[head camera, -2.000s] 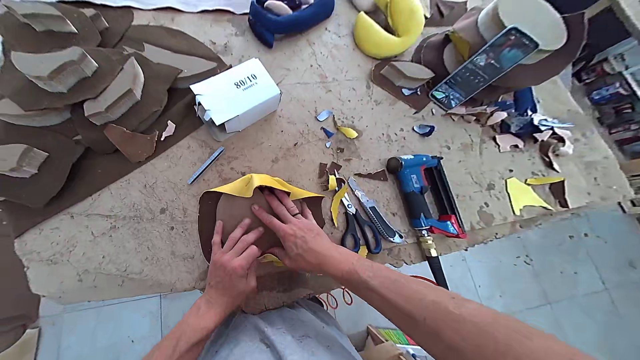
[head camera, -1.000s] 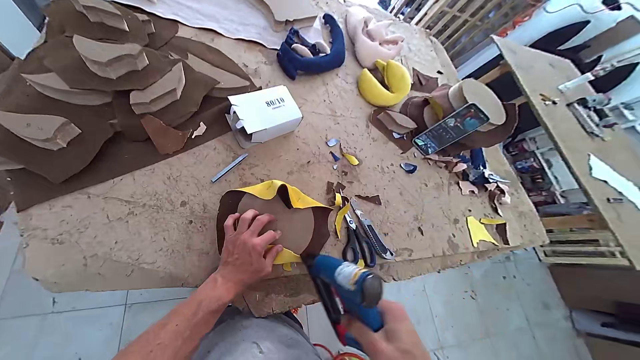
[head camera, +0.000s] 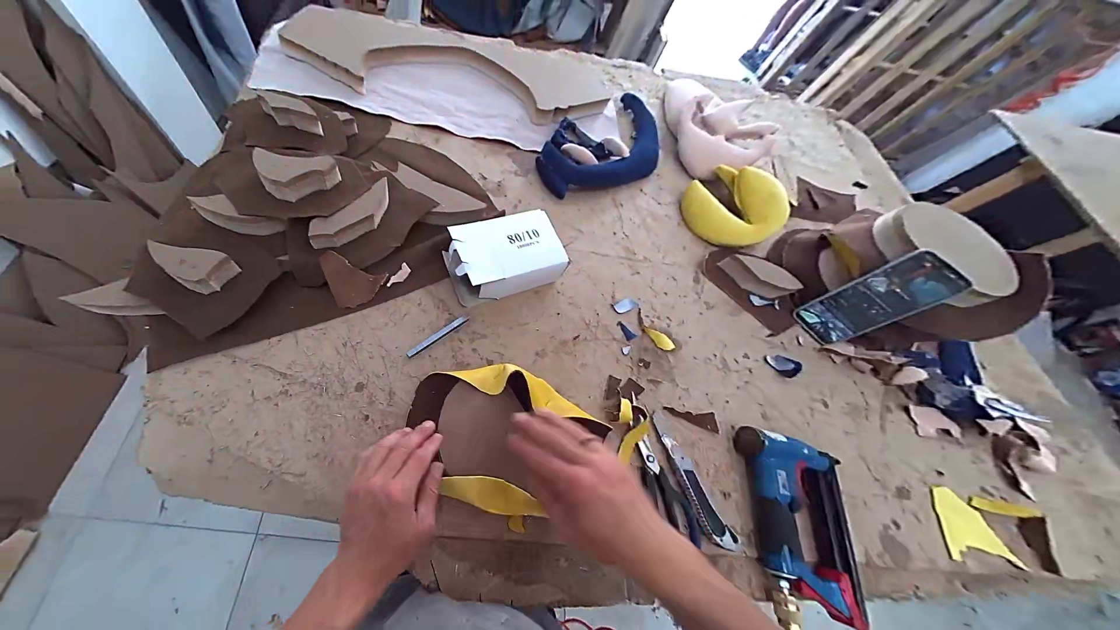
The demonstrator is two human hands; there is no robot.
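Observation:
A piece with a flat tan panel point(head camera: 477, 429), brown fabric and yellow fabric point(head camera: 490, 494) folded along its edges lies near the table's front edge. My left hand point(head camera: 394, 481) rests on its left edge, fingers close together. Over its right part is my right hand point(head camera: 577, 472), slightly blurred; whether it pinches the fabric cannot be told. Right of that hand lie scissors point(head camera: 652, 464), partly hidden, and a utility knife point(head camera: 696, 486). A blue pneumatic stapler point(head camera: 792, 507) lies farther right, touched by neither hand.
A white box point(head camera: 512, 258) and a strip of staples point(head camera: 437, 337) lie behind the piece. Brown fabric with foam pieces point(head camera: 297, 175) covers the back left. Yellow point(head camera: 735, 210) and blue point(head camera: 604, 157) padded pieces lie at the back. A phone point(head camera: 884, 296) leans on stacked parts at right, near scraps.
One second ago my right hand held the stapler beside the piece; now the stapler lies on the table and that hand is over the piece. My left hand has shifted to the piece's left edge.

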